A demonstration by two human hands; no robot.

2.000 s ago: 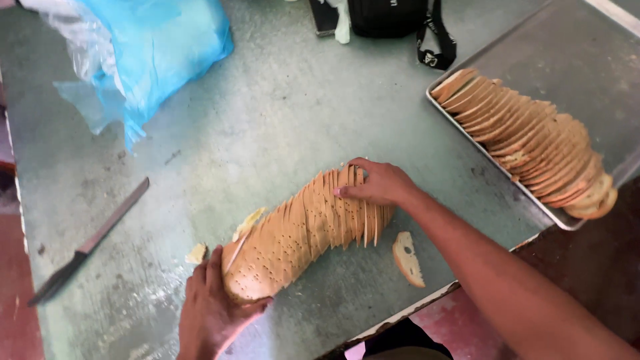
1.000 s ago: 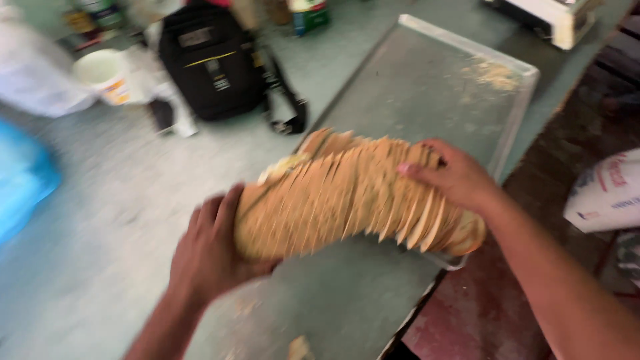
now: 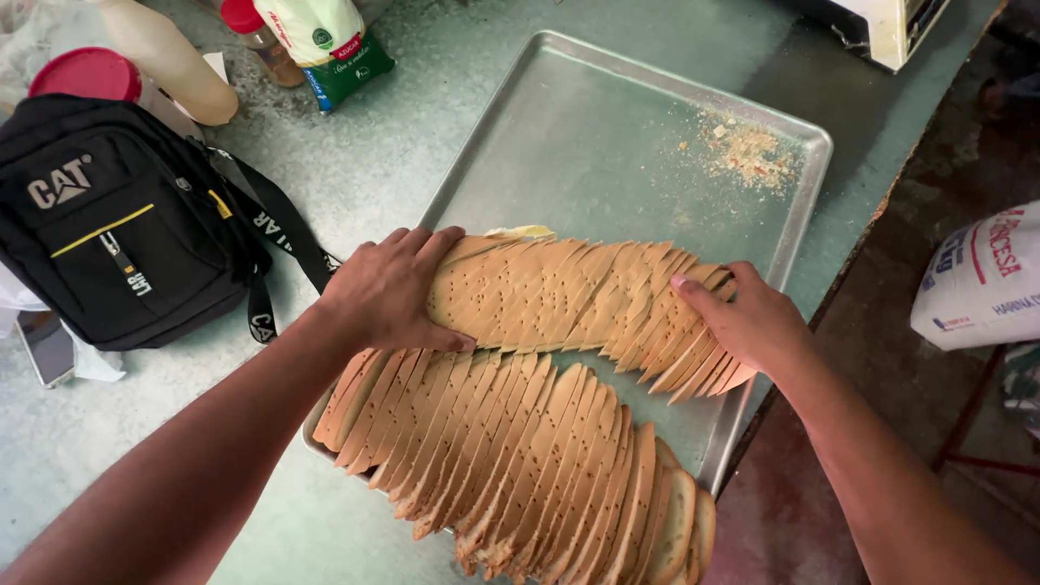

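Observation:
A sliced loaf of bread [image 3: 569, 296] lies across a metal baking tray [image 3: 804, 244], squeezed between my two hands. My left hand [image 3: 398, 292] presses its left end, thumb along the near side. At the right end, my right hand [image 3: 735, 313] grips the slices, which fan out beneath it. Another sliced loaf [image 3: 520, 455] lies on the near part of the tray, just below the held one, and overhangs the near rim. A pale yellowish piece [image 3: 520, 232] shows behind the held loaf. Whether the held loaf rests fully on the tray cannot be told.
Crumbs [image 3: 747, 154] are scattered in the tray's far right corner. To the left lie a black bag [image 3: 122, 219] with a strap and a phone [image 3: 47, 345]. A sugar packet [image 3: 325, 49] and a red-lidded jar [image 3: 264, 41] stand behind. Right of the table edge is a white sack [image 3: 983, 276].
Both hands have carried the sliced loaf from the table, where it lay two seconds ago, over to the tray beside the other loaf. The view has swung right.

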